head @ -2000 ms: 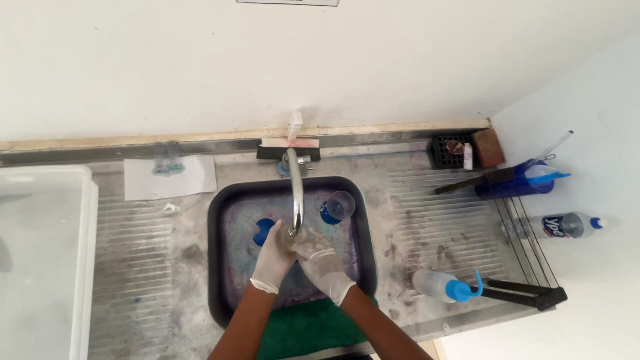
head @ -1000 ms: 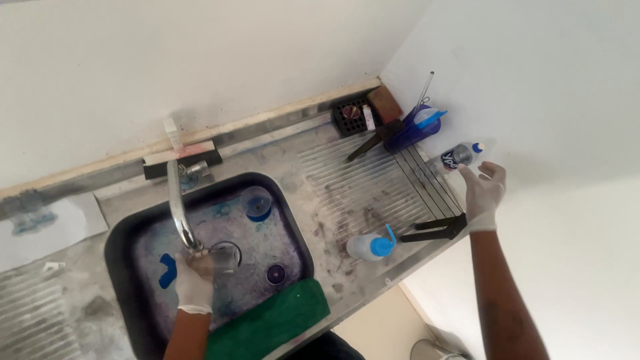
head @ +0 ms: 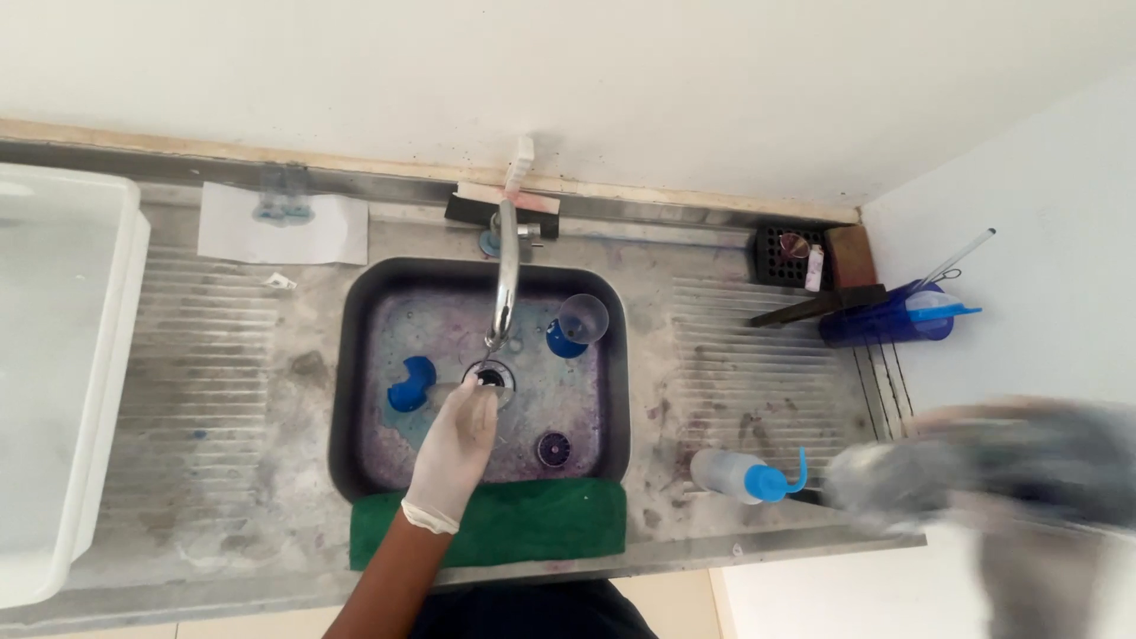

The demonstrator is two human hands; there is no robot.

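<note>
My left hand point(head: 457, 444), in a white glove, holds a clear cup-like vessel point(head: 448, 399) under the chrome faucet point(head: 507, 275), over the sink drain. On the right, my right hand point(head: 1012, 444) is strongly blurred around a clear plastic bottle point(head: 896, 479); the fingers cannot be made out. Within the dark sink point(head: 479, 280) lie a curved blue piece point(head: 412, 384), a clear cup with a blue part point(head: 582, 321) and a round drain strainer point(head: 554, 449).
A green cloth point(head: 532, 524) lies along the sink's front edge. On the right are a blue-capped wash bottle point(head: 741, 477), a black rack point(head: 785, 257), a sponge point(head: 849, 256) and a blue holder point(head: 879, 321). A white plastic tub point(head: 133, 293) stands at far left, beside white paper point(head: 231, 231).
The right hand has left the left hand, reached the bottle at the right wall, and now moves with it nearer the front. The left hand stays under the faucet. The view swung right and back.
</note>
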